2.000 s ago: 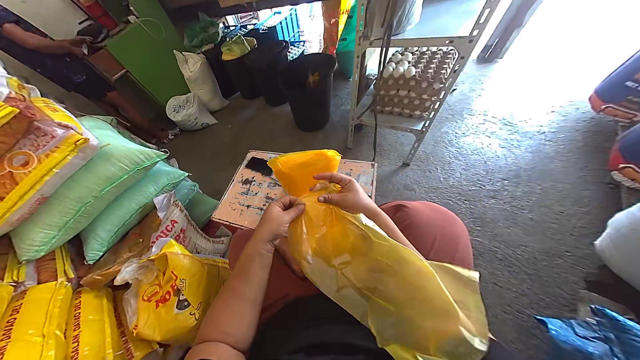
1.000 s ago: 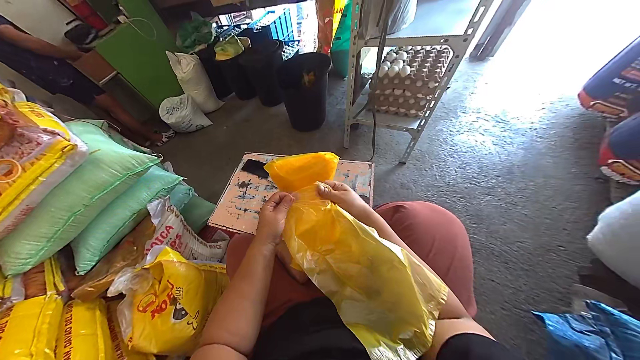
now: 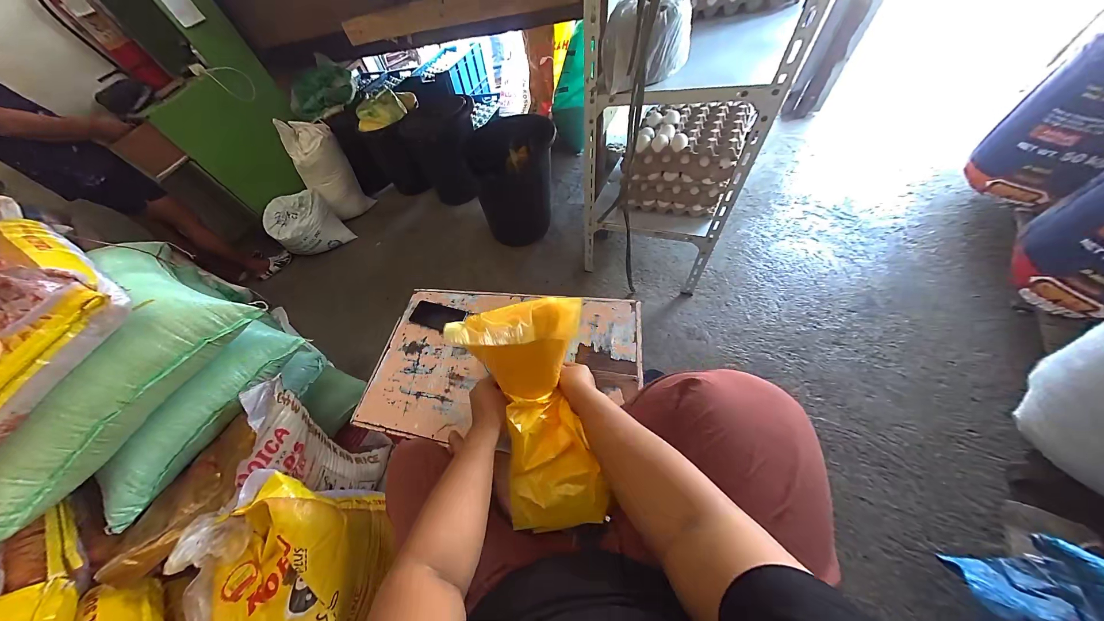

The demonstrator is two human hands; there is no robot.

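A yellow plastic bag (image 3: 556, 457) stands upright between my knees, narrowed at the middle, its top flared wide. My left hand (image 3: 487, 410) is at the left side of the narrowed part, its fingers partly hidden by the bag. On the other side my right hand (image 3: 576, 381) grips the plastic at the same height. Behind the bag is a worn, paint-chipped wooden board or low tabletop (image 3: 414, 371), with a flat black object (image 3: 437, 316) near its far left corner.
Green woven sacks (image 3: 138, 345) and yellow printed sacks (image 3: 302, 543) are piled at the left. A metal shelf (image 3: 664, 226) holds egg trays (image 3: 690, 164). Black bins (image 3: 515, 185) stand ahead. A person (image 3: 86, 164) is at the far left. Large dark sacks (image 3: 1048, 129) lie at the right.
The bag's lower part, earlier slanting over my right forearm and thigh, now hangs between my forearms. The top has flared wider. Both hands have moved lower around its narrowed part.
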